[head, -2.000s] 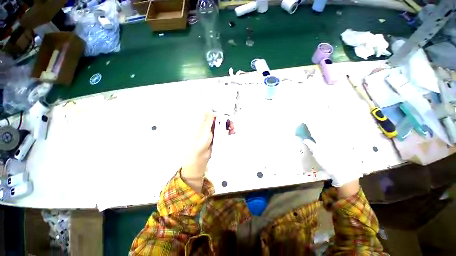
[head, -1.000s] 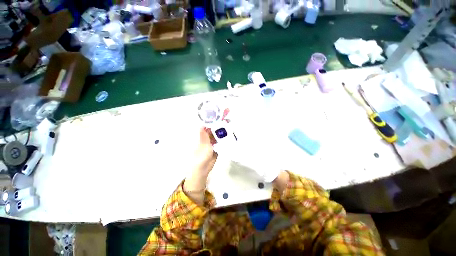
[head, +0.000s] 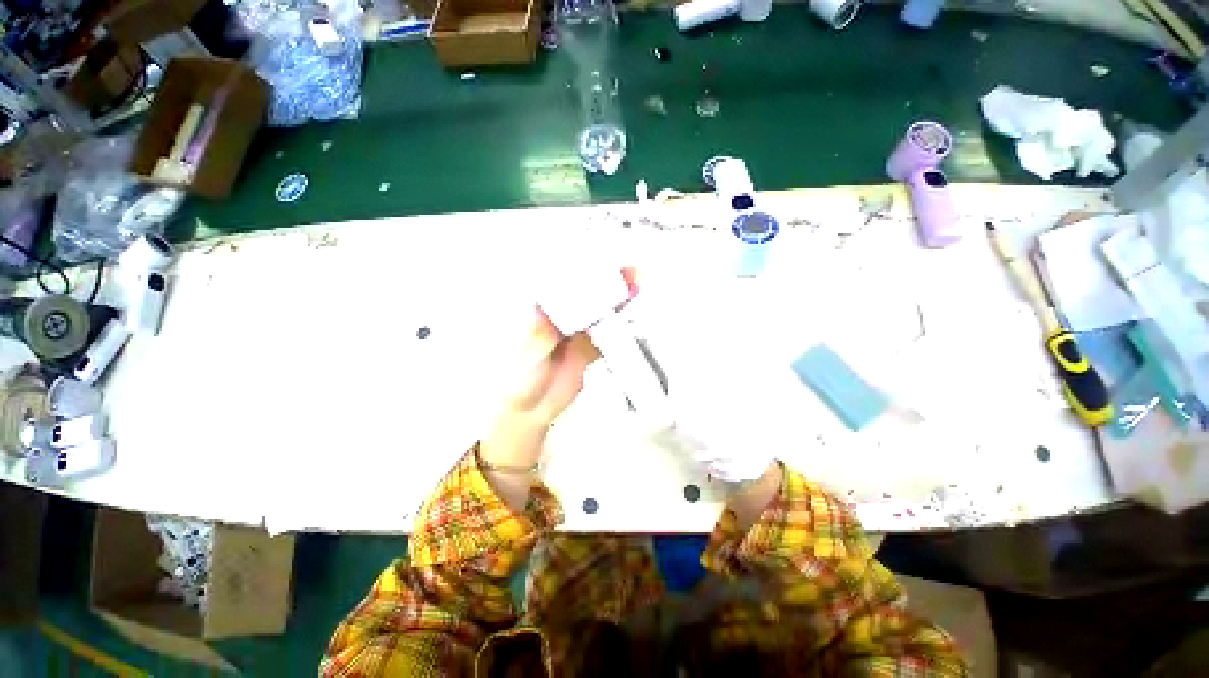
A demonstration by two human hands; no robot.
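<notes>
My left hand (head: 541,375) is bare and grips a white handheld fan (head: 638,374) in the middle of the bench. The fan is washed out against the white bench, so its outline is partly lost. A small red thing (head: 629,285) shows beside its upper part. My right hand (head: 723,454), in a white glove or cloth, is at the fan's lower end; its fingers are too blurred and bright to tell whether they grip it. A teal pad (head: 839,386) lies on the bench to the right.
A pale blue fan (head: 752,244) and a lilac fan (head: 935,212) lie at the bench's back edge. A yellow-black tool (head: 1079,376) lies right. Several white fans (head: 82,458) lie at the left end. A clear bottle (head: 599,99) and crumpled white cloth (head: 1050,130) are on the green surface.
My right hand has left the teal pad and come to the fan at the middle. The fan has turned; its dark panel and round head, seen a second ago, no longer show clearly. The camera view has shifted.
</notes>
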